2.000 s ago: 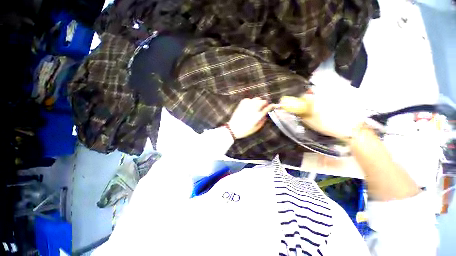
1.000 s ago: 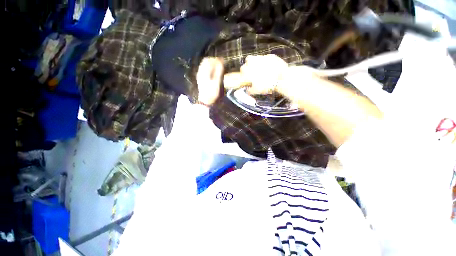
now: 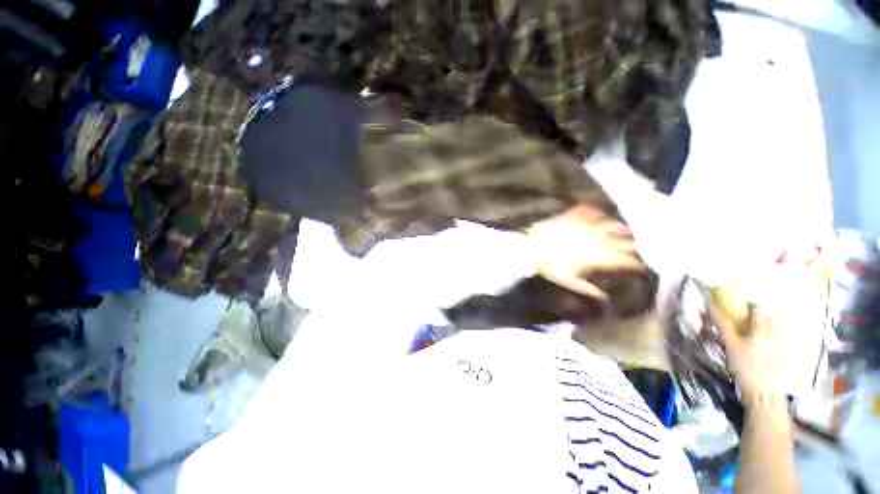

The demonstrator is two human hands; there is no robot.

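Observation:
A plaid garment piece (image 3: 463, 169), dark brown with pale lines and blurred, lies over the black padded pressing board (image 3: 301, 150), whose rounded left end shows bare. My left hand (image 3: 589, 251) lies on the right part of the piece with fingers spread. My right hand (image 3: 748, 333) is at the right, closed around the yellowish handle of the steam iron (image 3: 697, 333). The iron is at the right table edge, apart from the piece. Its plate is blurred, and I cannot tell whether it rests on a stand.
A large heap of plaid pieces (image 3: 598, 68) lies beyond the board. A smaller plaid pile (image 3: 193, 193) is left of its rounded end. Small red handle loops (image 3: 799, 255) lie on the white table (image 3: 762, 145) at right. Blue bins (image 3: 95, 439) stand at left.
My right hand and the iron have moved from over the plaid piece to the right table edge. My left hand has moved right along the piece and spread its fingers. The cloth shows blur.

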